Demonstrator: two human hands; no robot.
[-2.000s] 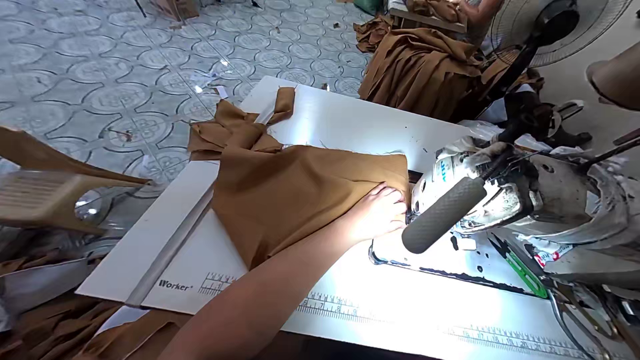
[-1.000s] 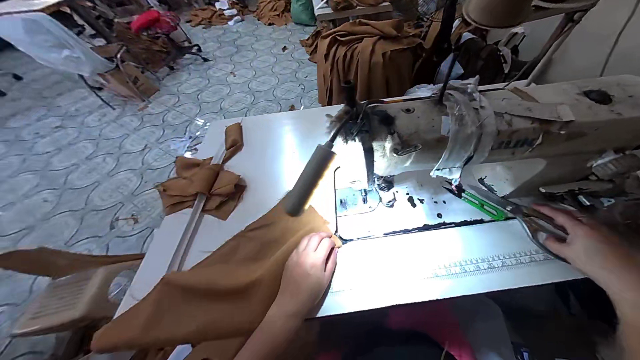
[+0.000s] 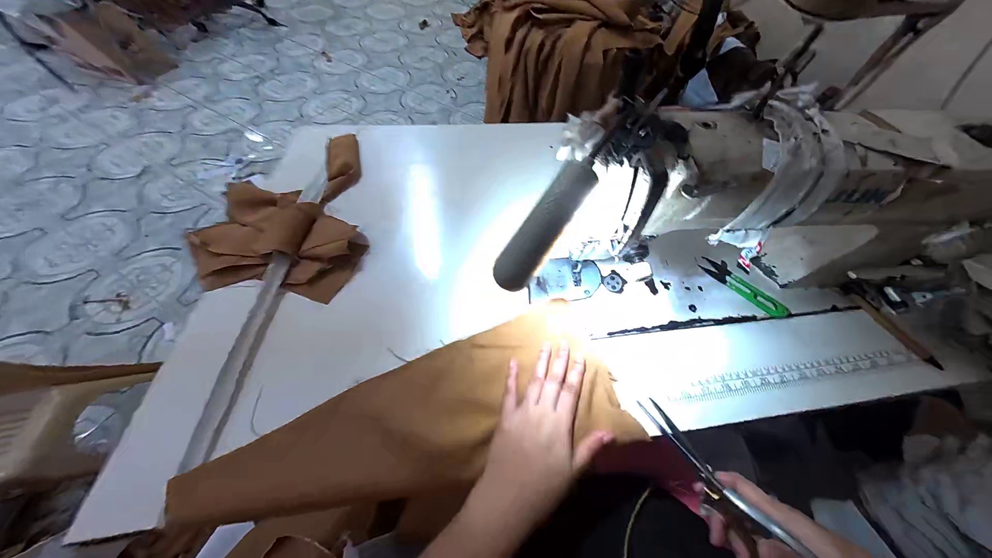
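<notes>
Brown fabric (image 3: 403,434) lies across the front of the white sewing table (image 3: 372,310), one end near the sewing machine's needle plate (image 3: 566,279). My left hand (image 3: 542,426) rests flat on that fabric, palm down, fingers spread. At the table's front edge, my right hand (image 3: 756,515) holds a pair of metal scissors (image 3: 701,465), blades slightly apart and pointing toward the fabric's right edge. The industrial sewing machine (image 3: 814,170) stands behind, its lamp lighting the needle area. Green thread snips (image 3: 748,291) lie on the machine bed to the right.
A bunched brown cloth piece (image 3: 287,232) lies over a clear strip at the table's left. A brown fabric pile (image 3: 573,54) is behind the table. A pencil (image 3: 891,325) lies at the right, beyond a printed ruler scale (image 3: 790,376). A plastic chair (image 3: 46,434) stands at the left.
My right hand has brought the scissors from the right end of the table to its front edge. My left hand, at the fabric's end near the needle before, now lies flat on the fabric.
</notes>
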